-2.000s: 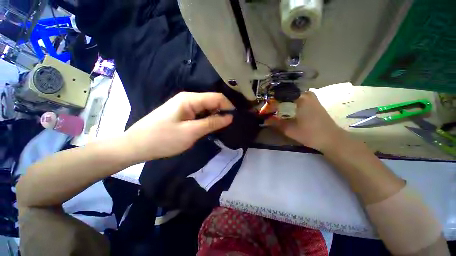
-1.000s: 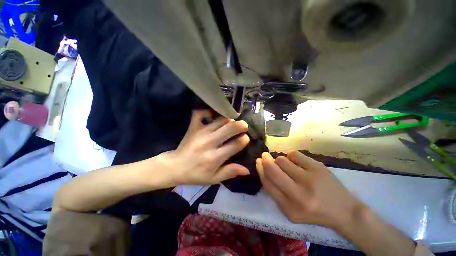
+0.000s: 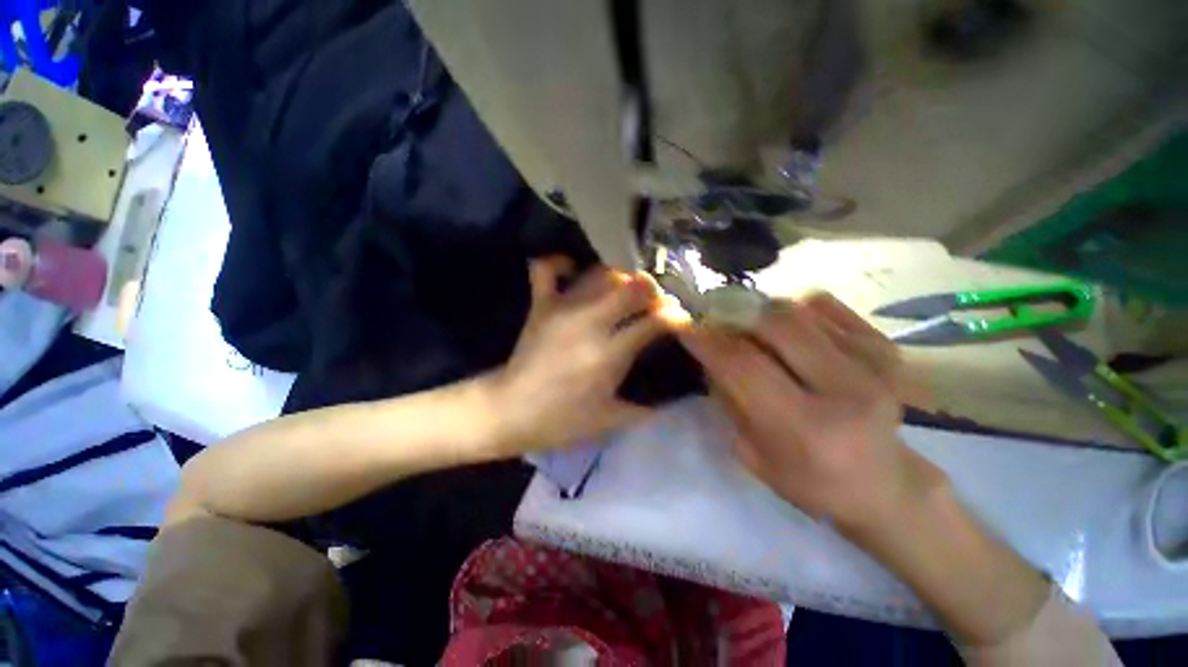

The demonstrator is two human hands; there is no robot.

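A black garment (image 3: 378, 196) is heaped left of the sewing machine head (image 3: 769, 104), and its edge runs under the lit needle area. My left hand (image 3: 573, 345) lies on the black cloth, fingertips close to the presser foot (image 3: 671, 267). My right hand (image 3: 814, 397) is just right of it, fingertips at the cloth edge below the needle; the exact grip is blurred and hidden by the fingers. A small white backing piece (image 3: 567, 469) shows below my left hand.
Green thread snips (image 3: 1029, 310) lie on the machine bed at right, with yellow-green snips (image 3: 1114, 397) beside them. A pink thread cone (image 3: 65, 274) and a cream machine part (image 3: 65, 150) are at far left. Grey-white striped panels (image 3: 78, 443) hang at lower left.
Since a second ago, my right hand has moved up closer to the needle. My left hand remains on the cloth near the needle. The view has shifted slightly.
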